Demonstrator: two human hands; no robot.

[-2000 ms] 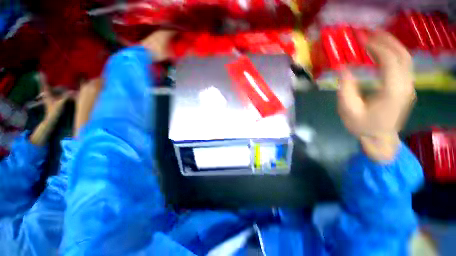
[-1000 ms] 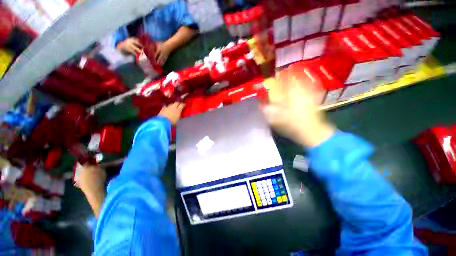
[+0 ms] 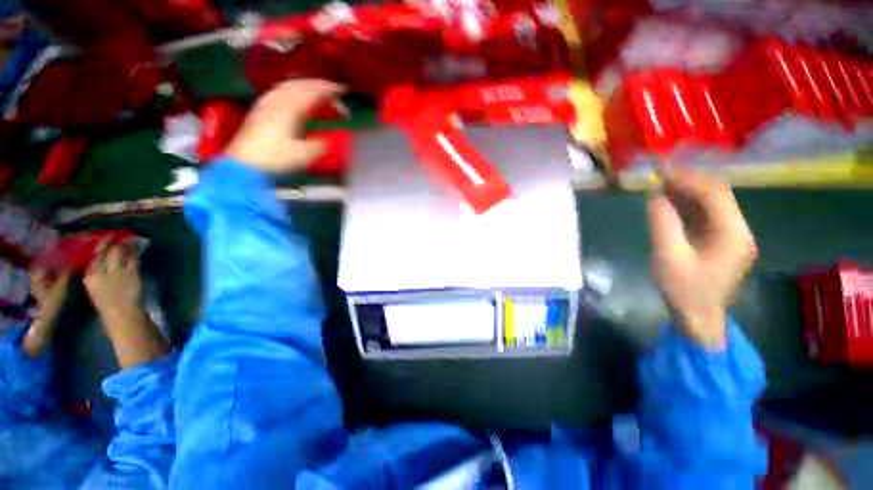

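A red product box [image 3: 464, 167] lies diagonally on the silver-grey plate of the weighing scale [image 3: 450, 254], towards its back. The scale's display and keypad face me, too blurred to read. My left hand [image 3: 278, 129] is beyond the plate's left edge, thumb and fingers apart, beside a red box [image 3: 333, 153]; blur hides whether it touches it. My right hand [image 3: 704, 244] is to the right of the scale, fingers curved and apart, holding nothing visible, just in front of the stacked red boxes [image 3: 675, 110].
Loose red boxes [image 3: 383, 38] lie beyond the scale. A yellow board [image 3: 785, 172] runs under the stacks. A red bundle [image 3: 842, 311] sits at the right. Another person's hands [image 3: 115, 278] hold something red at the left. Small white paper [image 3: 598, 278] lies right of the scale.
The plate, bare of boxes a second ago, now bears a red box. My right hand has moved from the plate's back right corner out to the right. The view has turned and shifted.
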